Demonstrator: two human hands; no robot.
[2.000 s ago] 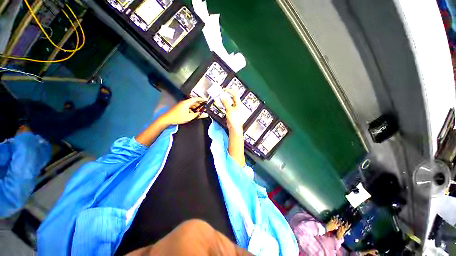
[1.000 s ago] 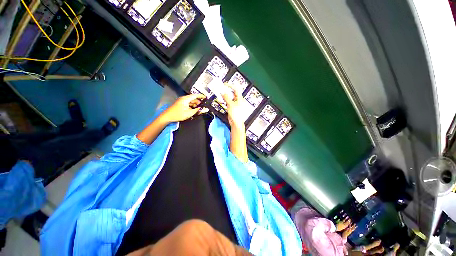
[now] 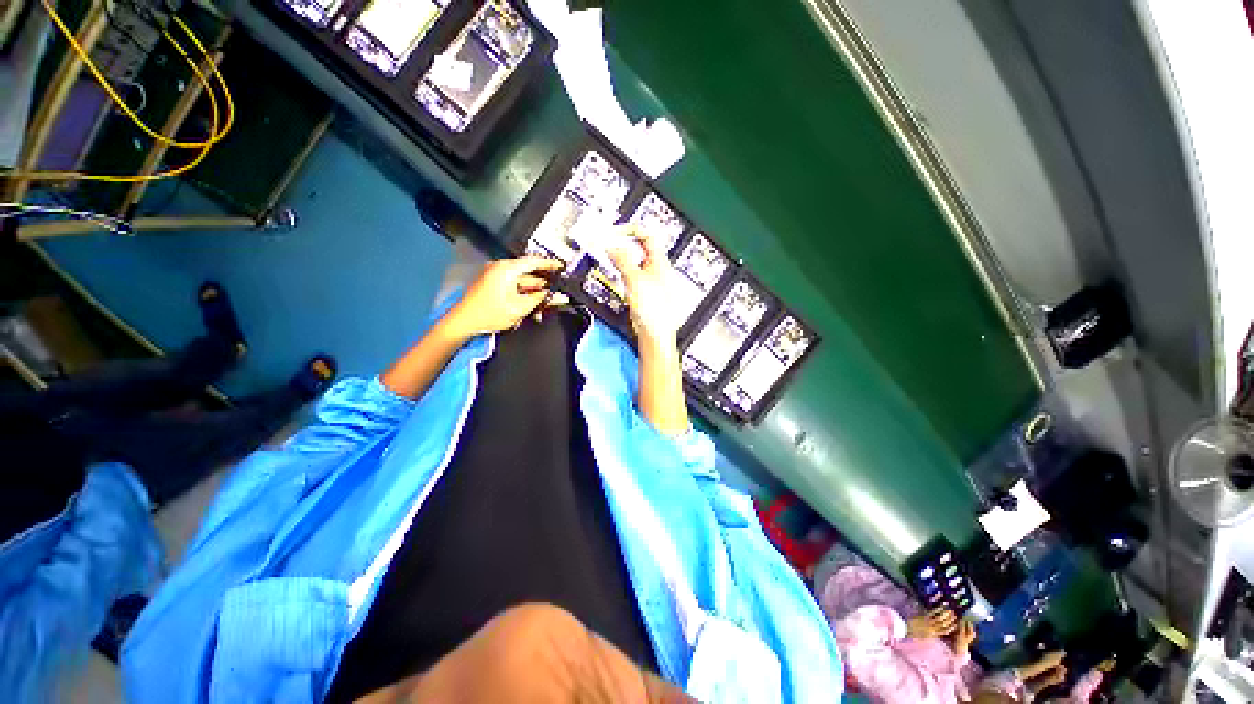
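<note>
A black tray [image 3: 755,410] holds several flat phone-like units [image 3: 725,332] side by side on the green bench. My right hand [image 3: 642,279] is over the tray's left-middle part and pinches a white strip [image 3: 594,234] above the units. My left hand [image 3: 506,294] is at the tray's near left edge, its fingers pinched on a thin dark tool, which is small and blurred. The tool's tip and the small piece at it, if any, cannot be made out. My right hand hides part of the units beneath.
Another black tray [image 3: 443,135] with units lies at the upper left. White strips [image 3: 591,85] lie behind the trays. A yellow-framed rack [image 3: 179,223] with yellow cables [image 3: 227,110] is at the left. A person in pink [image 3: 894,646] works at lower right; a blue sleeve shows at lower left.
Both hands stay at the same part of the tray with only slight finger movement. The white strip has shifted slightly. The view has turned a little, and the person at lower left has moved.
</note>
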